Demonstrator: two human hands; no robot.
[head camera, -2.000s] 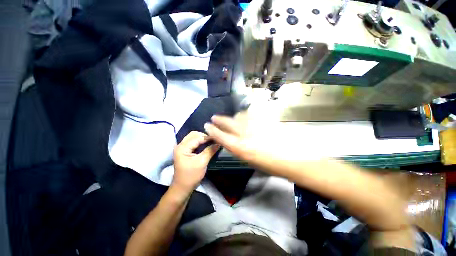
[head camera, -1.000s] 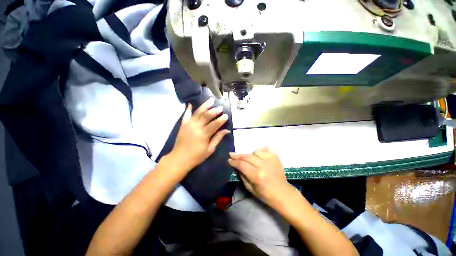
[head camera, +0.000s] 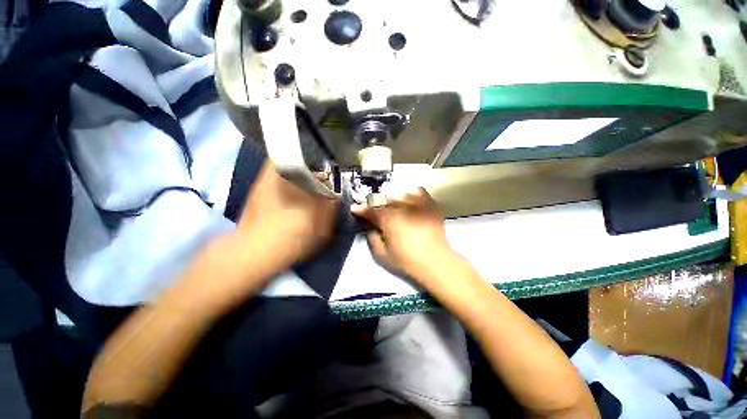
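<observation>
The garment (head camera: 151, 237), pale inside with black strips and black outside, lies left of the machine head. Its black edge panel (head camera: 329, 263) runs under my left hand towards the needle. My left hand (head camera: 291, 211) is blurred and lies on the black cloth left of the presser foot; its fingertips are hidden by the machine head. My right hand (head camera: 407, 229) is just right of the needle area, fingers bent and fingertips close together at the cloth edge. Whether it pinches cloth is unclear. The cream sewing machine (head camera: 446, 123) stands above both hands. The presser foot is mostly hidden.
The control panel with white display (head camera: 550, 133) is on the machine. A flat black rectangle, perhaps a phone (head camera: 651, 199), lies on the white table with green edge (head camera: 524, 288). A shiny brown carton (head camera: 655, 315) and a pale and black garment (head camera: 655, 378) are at lower right.
The machine appears closer and further left in view. My left hand has moved up beside the needle area. My right hand has moved up from the table's front edge to the needle. The black panel has shifted left.
</observation>
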